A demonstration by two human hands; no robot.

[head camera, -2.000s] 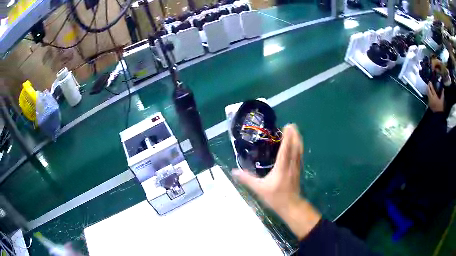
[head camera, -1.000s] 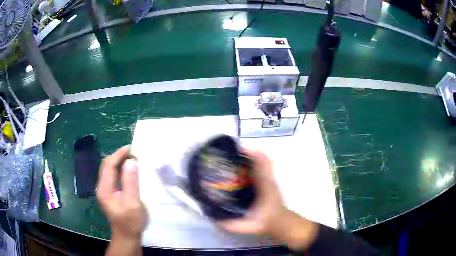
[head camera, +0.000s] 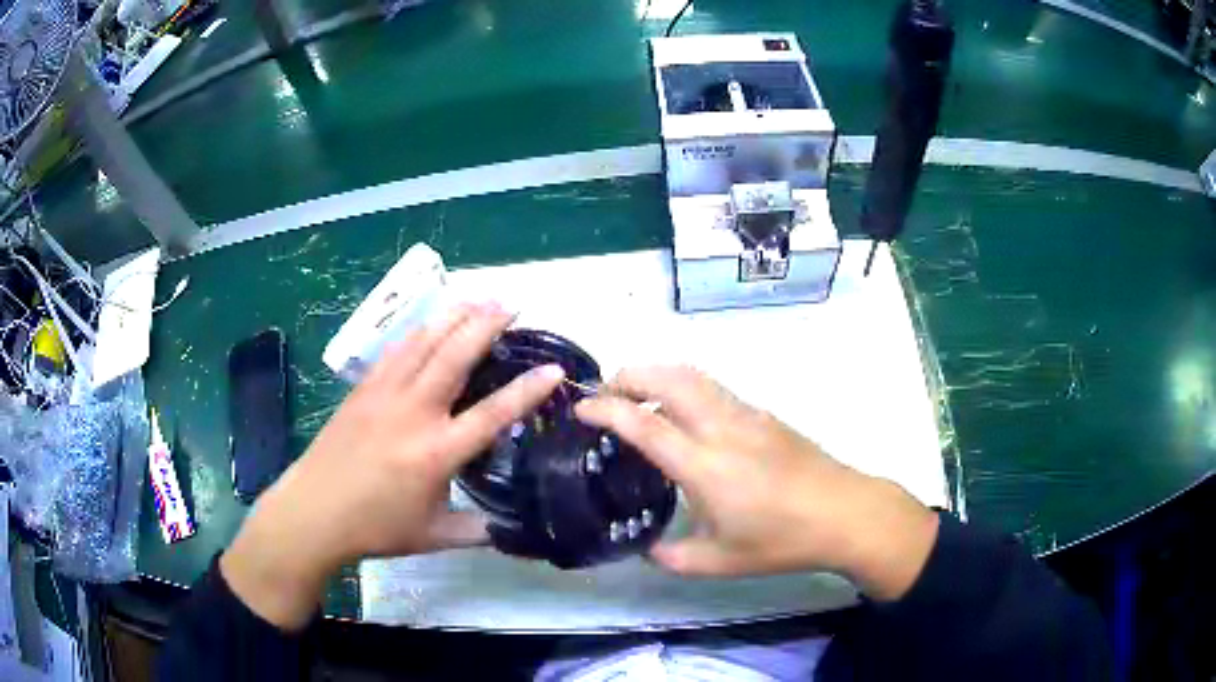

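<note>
The black camera head [head camera: 580,486] sits over the white work mat [head camera: 854,400], its dark round shell towards me with several small silvery spots on it. A white bracket [head camera: 390,309] sticks out behind it at the upper left. My left hand [head camera: 400,446] holds the camera's left side. My right hand [head camera: 747,480] holds its right side, with thumb and fingers near the top of the head. A thin light-coloured wire or strand shows between the fingertips. The camera's underside is hidden.
The screw feeder [head camera: 747,173] stands at the mat's back edge. The electric screwdriver [head camera: 907,127] hangs right of it. A smartphone [head camera: 259,413], a white tube with purple-red print [head camera: 168,486], a clear glittery bag [head camera: 80,486] and tangled white cables lie at the left.
The camera was lifted from the green bench on the right, brought over the mat and turned, so its bracket points to the upper left. My left hand has joined my right hand on it.
</note>
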